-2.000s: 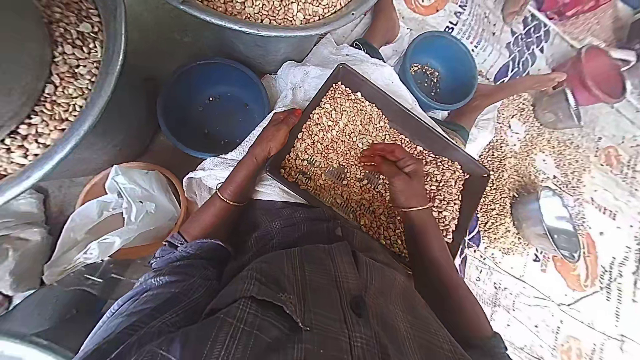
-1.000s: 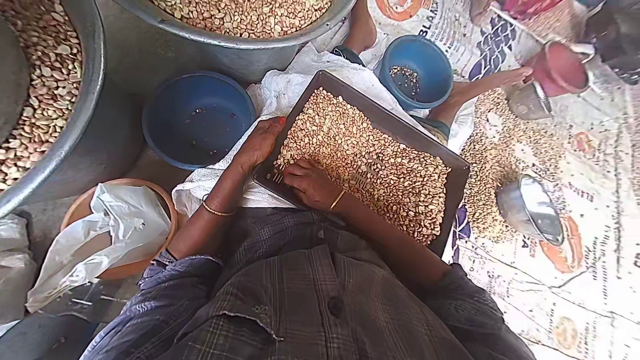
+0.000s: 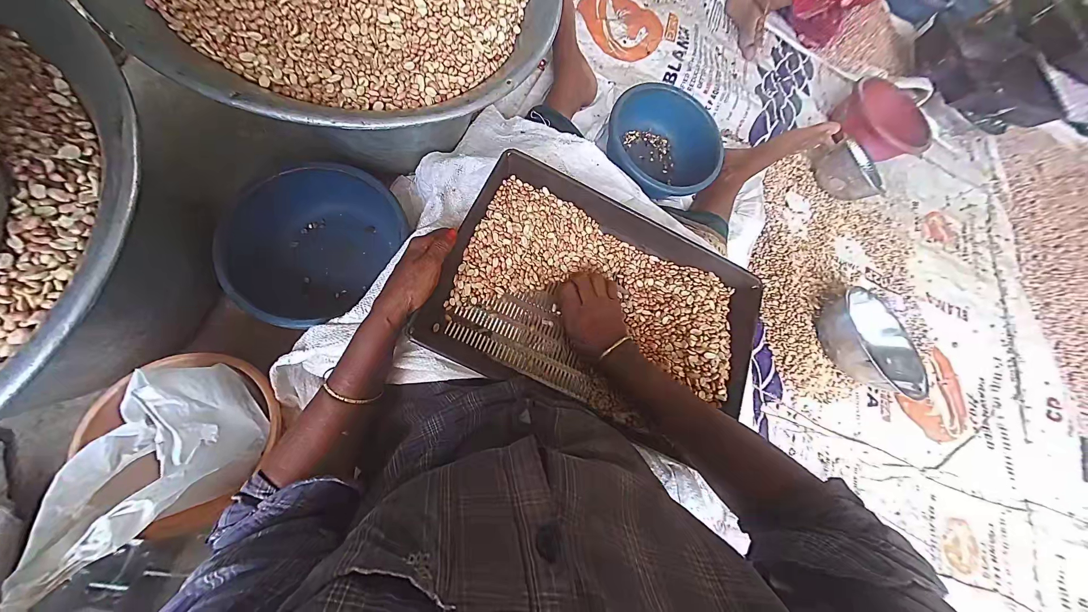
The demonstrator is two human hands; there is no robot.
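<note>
A dark rectangular sieve tray [image 3: 748, 348] with a slotted bottom lies tilted across my lap on a white woven sack [image 3: 340, 340]. Split nuts or beans [image 3: 544, 229] cover its far and right parts, and the slots show bare at the near left. My left hand [image 3: 422, 268] grips the tray's left rim, fingers at the outer edge. Knuckles up, my right hand [image 3: 592, 313] presses into the tray at the border between the pile and the bare slots; its fingertips are hidden, so whether it holds any pieces cannot be told.
Large metal basins [image 3: 382, 119] of split nuts or beans stand at the far left. Nearby are a blue basin [image 3: 310, 246], an orange tub [image 3: 268, 399] with a plastic bag, and a blue bowl [image 3: 663, 98]. At right, a steel bowl [image 3: 871, 340] and red mug [image 3: 888, 119] sit by loose pieces.
My right hand has moved away from the tray's left end toward its middle. The slotted bottom at the near left, covered one second ago, now shows. My left hand stays on the rim.
</note>
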